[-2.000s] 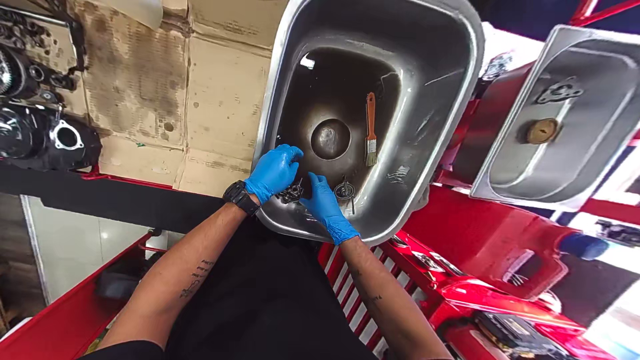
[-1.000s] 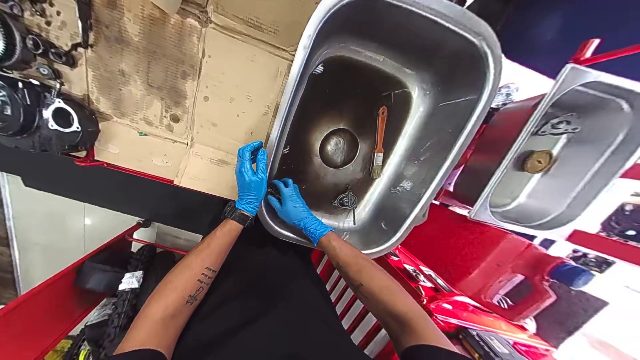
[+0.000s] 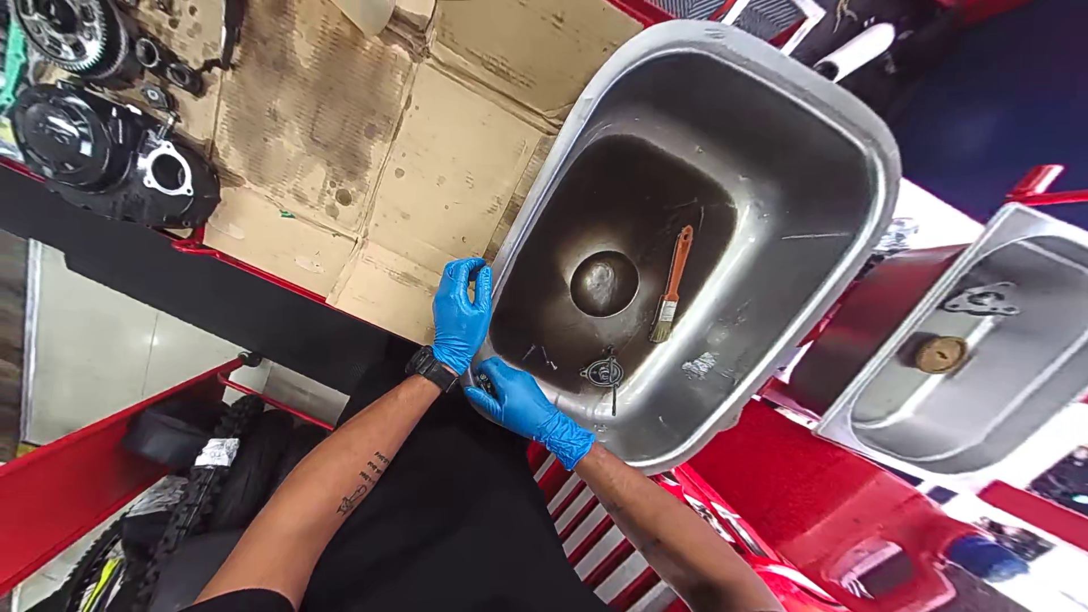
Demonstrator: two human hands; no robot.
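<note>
My left hand (image 3: 461, 313), in a blue glove, is at the left rim of a deep metal sink basin (image 3: 816, 93), its fingers curled; whether it pinches something small cannot be told. Just right of it, my gloved right hand (image 3: 510, 395) holds a small dark metal part (image 3: 485, 384) at the basin's lower left corner. Inside the basin lie a paintbrush with an orange handle (image 3: 677, 276), a small round metal part with a rod (image 3: 604, 372) and a couple of small pins or screws (image 3: 548, 357).
Oil-stained cardboard (image 3: 442, 161) covers the bench at left, with a black engine cover (image 3: 110, 157) and gears (image 3: 72, 34) on it. A second metal basin (image 3: 884, 425) at right holds a gasket-like part (image 3: 982, 299). Tyres (image 3: 225, 484) stand below at left.
Both hands have moved left from inside the basin to its lower left edge. The dark part under my hands in the oldest frame no longer lies on the basin floor.
</note>
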